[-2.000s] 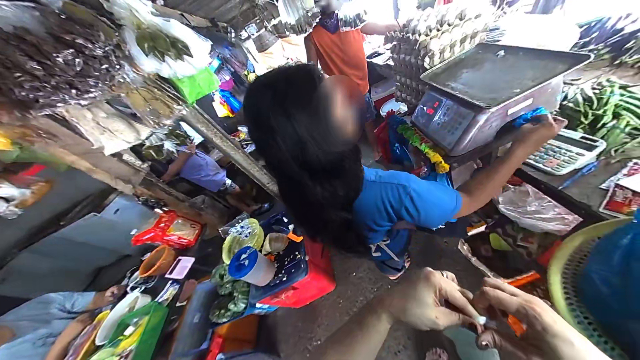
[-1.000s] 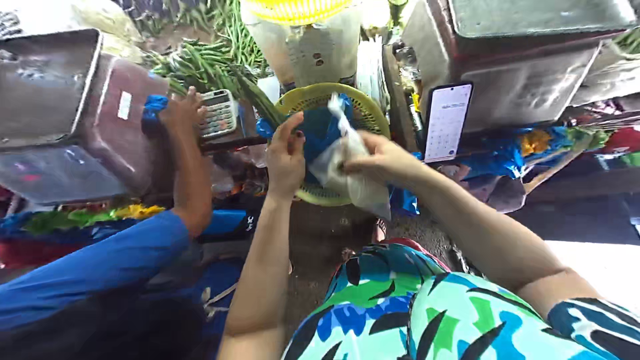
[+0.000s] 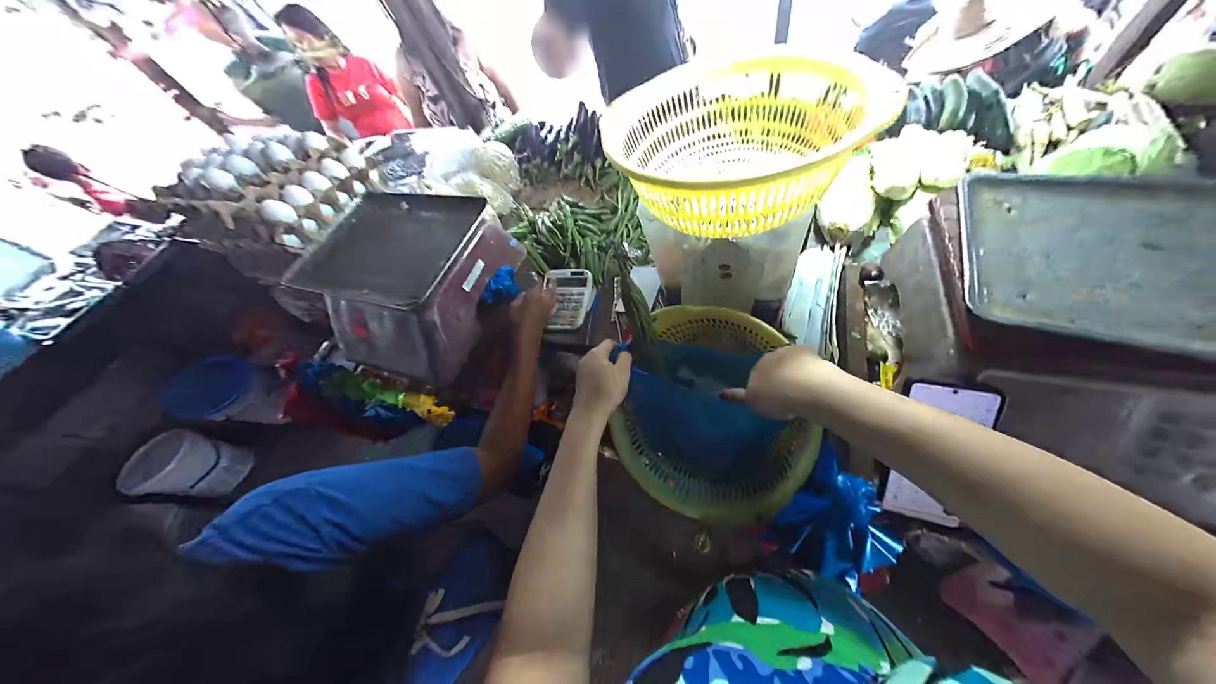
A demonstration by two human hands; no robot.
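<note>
A blue plastic bag (image 3: pixel 698 408) lies spread across a yellow-green plastic colander basket (image 3: pixel 727 508) in front of me. My left hand (image 3: pixel 602 380) pinches the bag's left edge at the basket's left rim. Over the right side of the basket is my right hand (image 3: pixel 784 382), fingers bent at the bag's opening; its fingertips are partly hidden, and I cannot tell whether they grip the plastic. Something pale shows inside the bag. Long green leaves or pods (image 3: pixel 641 328) poke up beside the basket's left rim.
A co-worker's hand (image 3: pixel 535 306) is at a calculator (image 3: pixel 570 299). A weighing scale (image 3: pixel 408 247) stands to the left, another (image 3: pixel 1092 256) to the right. A big yellow basket (image 3: pixel 741 180) sits ahead above green beans (image 3: pixel 579 233). A phone (image 3: pixel 950 408) lies right; egg trays (image 3: pixel 275 180) stand back left.
The knotted clear bag that was between my hands a second ago no longer shows there. My left hand has come to the blue bag's edge. The view has swung considerably.
</note>
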